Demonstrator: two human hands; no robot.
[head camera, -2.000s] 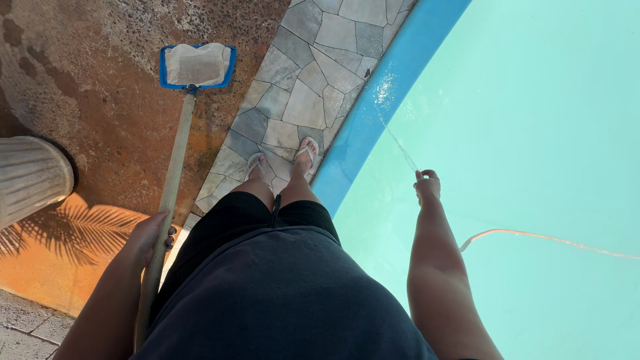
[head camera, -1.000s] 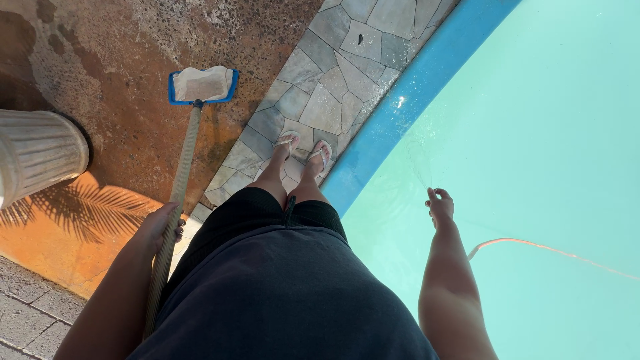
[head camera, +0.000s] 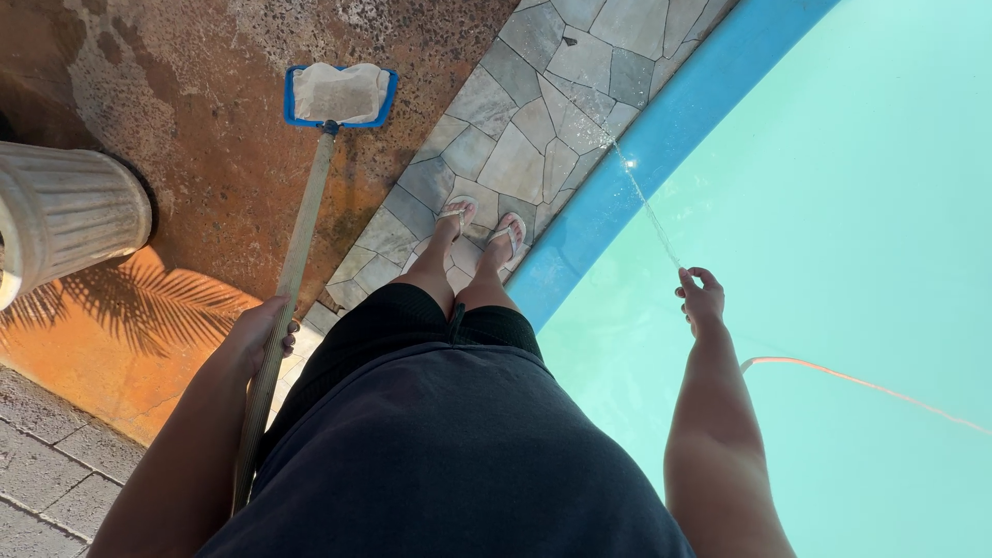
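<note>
My left hand (head camera: 267, 337) grips the long ribbed pole (head camera: 298, 240) of a pool skimmer net. The net's blue frame (head camera: 390, 97), with pale mesh (head camera: 339, 93), is above the brown paving at upper left. Over the pool, my right hand (head camera: 701, 296) has its fingers curled, and a thin stream of water (head camera: 645, 198) leaves its fingertips toward the stone edging. An orange hose (head camera: 852, 377) reaches from the right to behind my right forearm; its end appears to be in that hand, hidden by the fingers.
My feet in flip-flops (head camera: 508, 236) stand on irregular stone paving (head camera: 515, 163) beside the blue pool border (head camera: 659, 139). Turquoise pool water (head camera: 868, 201) lies on the right. A fluted planter (head camera: 85, 209) stands at left, near a palm-leaf shadow. Grey paving is at lower left.
The water stream, which fell on the blue border in the earliest frame, now reaches the stone paving. My left hand keeps its hold on the pole.
</note>
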